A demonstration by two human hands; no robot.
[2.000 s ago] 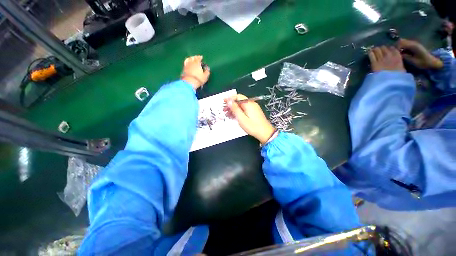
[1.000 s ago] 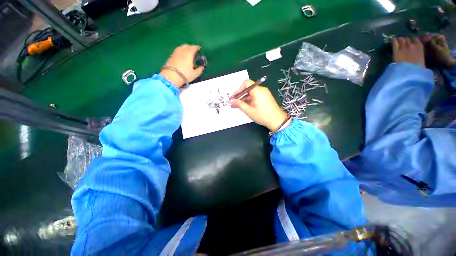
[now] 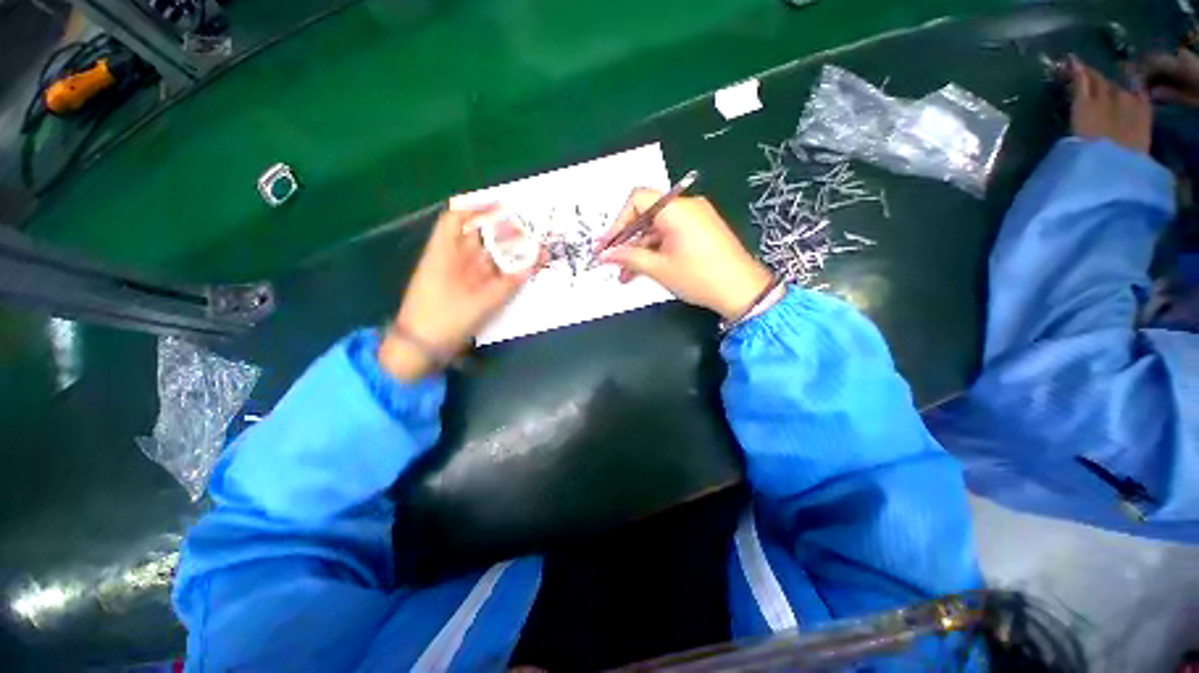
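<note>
My left hand (image 3: 454,283) is over the left part of a white paper sheet (image 3: 559,309) and holds a metal frame (image 3: 509,246), pale and blurred, at its fingertips. My right hand (image 3: 684,250) holds slim tweezers (image 3: 658,208) slantwise, their tip down among small loose pins (image 3: 572,243) on the sheet. Whether the tweezers grip a pin cannot be told. The two hands are close together, with the pins between them.
A larger pin pile (image 3: 802,217) and a clear plastic bag (image 3: 907,128) lie right of the sheet, a white scrap (image 3: 738,99) above. A spare frame (image 3: 278,184) lies at left, near a metal post (image 3: 125,300) and a second bag (image 3: 197,410). Another person's hand (image 3: 1111,108) is at far right.
My left hand has come back from the green strip to the sheet with the frame. My right hand stays over the sheet with the tweezers. The view has shifted.
</note>
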